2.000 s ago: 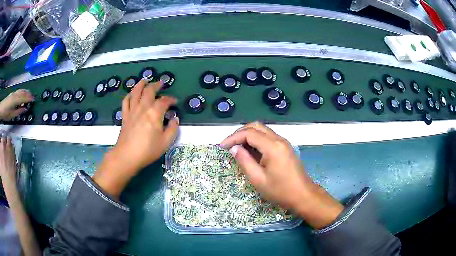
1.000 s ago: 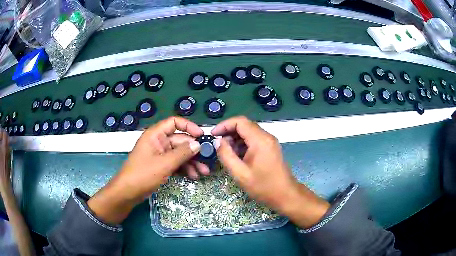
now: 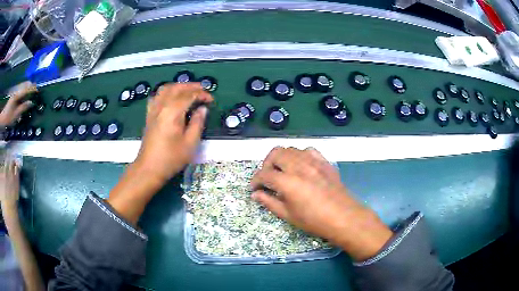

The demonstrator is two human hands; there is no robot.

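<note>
Black round discs with grey centres (image 3: 277, 117) lie in loose rows on the green conveyor belt. My left hand (image 3: 175, 122) is over the belt, with a dark disc (image 3: 197, 113) partly hidden between its thumb and fingers. My right hand (image 3: 299, 190) is over the right part of a clear tray (image 3: 196, 257) heaped with tiny pale, greenish and yellowish pieces (image 3: 227, 221). Its fingers are bent close to the pieces; whether a piece is between the fingertips is hidden.
A white rail (image 3: 398, 149) runs between the belt and the green worktop (image 3: 432, 199). Another person's hand (image 3: 16, 105) is at the far left. A bag of parts (image 3: 94, 40) and blue box (image 3: 46, 63) are upper left, a white packet (image 3: 468, 51) upper right.
My hands have parted from the disc they held together above the tray. My left hand has moved up left to the belt, my right hand down over the pieces. The camera view has shifted.
</note>
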